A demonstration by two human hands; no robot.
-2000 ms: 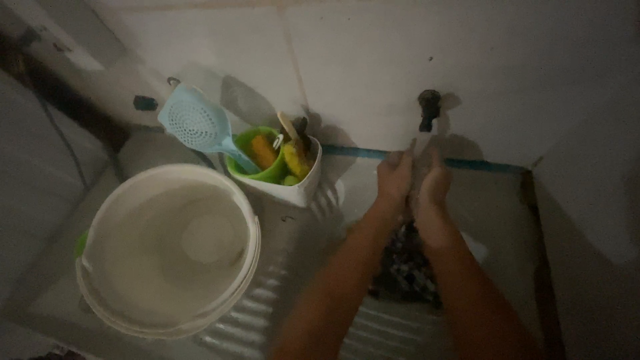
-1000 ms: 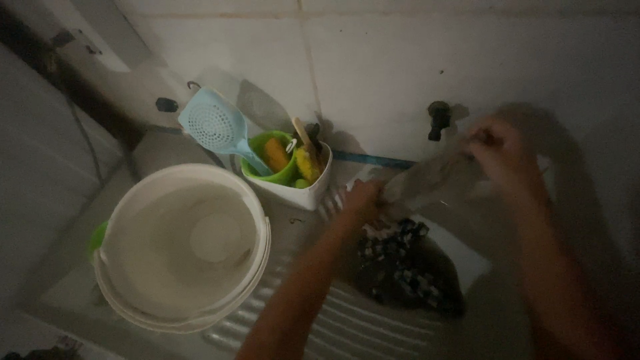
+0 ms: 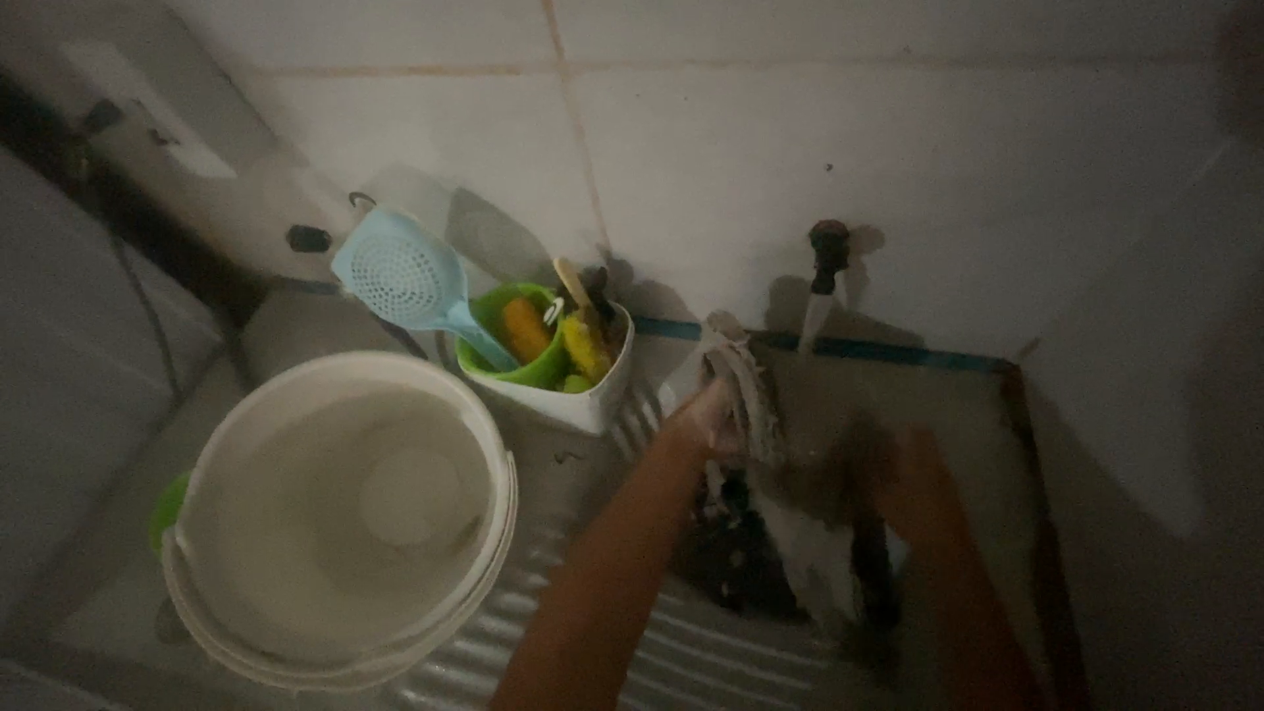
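My left hand (image 3: pixel 716 415) grips a wet, light-coloured cloth (image 3: pixel 755 405) whose lower end hangs toward the ribbed washboard surface of the sink (image 3: pixel 711 662). My right hand (image 3: pixel 904 484) is blurred and dim, close to the cloth's lower right part; whether it holds any of it I cannot tell. Beneath the cloth lies a dark patterned fabric (image 3: pixel 736 563). Water runs from the wall tap (image 3: pixel 829 259), behind and between the hands.
A large white bucket (image 3: pixel 341 370) stands at the left. Behind it, a white container (image 3: pixel 602 400) holds a green cup (image 3: pixel 484 373) with a light-blue perforated scoop (image 3: pixel 400 272), and brushes. The tiled wall (image 3: pixel 711 138) bounds the back.
The light cloth, earlier stretched between both hands, now hangs from my left hand. My right hand has moved down from beside the tap. Water now shows running from the tap, unlike one second ago.
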